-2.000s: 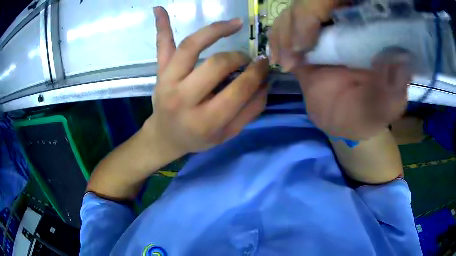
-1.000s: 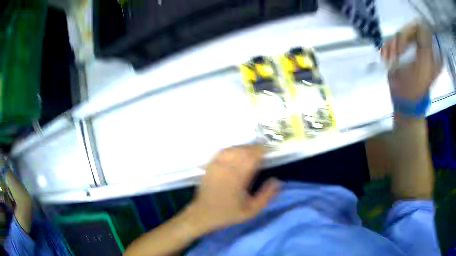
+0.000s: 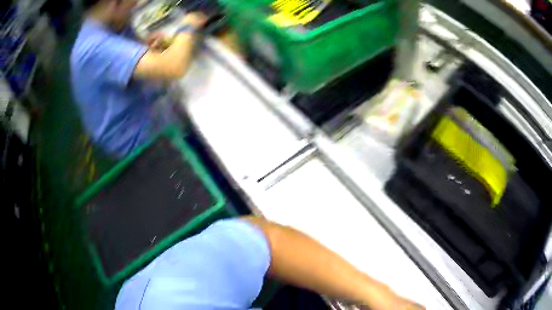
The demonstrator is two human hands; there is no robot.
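Note:
My left forearm reaches across the white work surface to the bottom edge of the picture. Only the start of my left hand shows there; its fingers are cut off, so what they hold is hidden. My right hand is out of the picture. A large black tote stands at the right, behind the surface's metal rail. A row of thin bright yellow pieces stands in it, with a few small pale bits beside them. The frame is blurred.
A green tote with yellow-black boards stands at the back. A pale item lies between the totes. A person in blue works at the upper left. A green-framed black tray is below the surface's near edge.
The view has swung left, showing the neighbouring person and both totes. The two boards beside my hands and my right hand have left the picture. My left hand is now mostly cut off.

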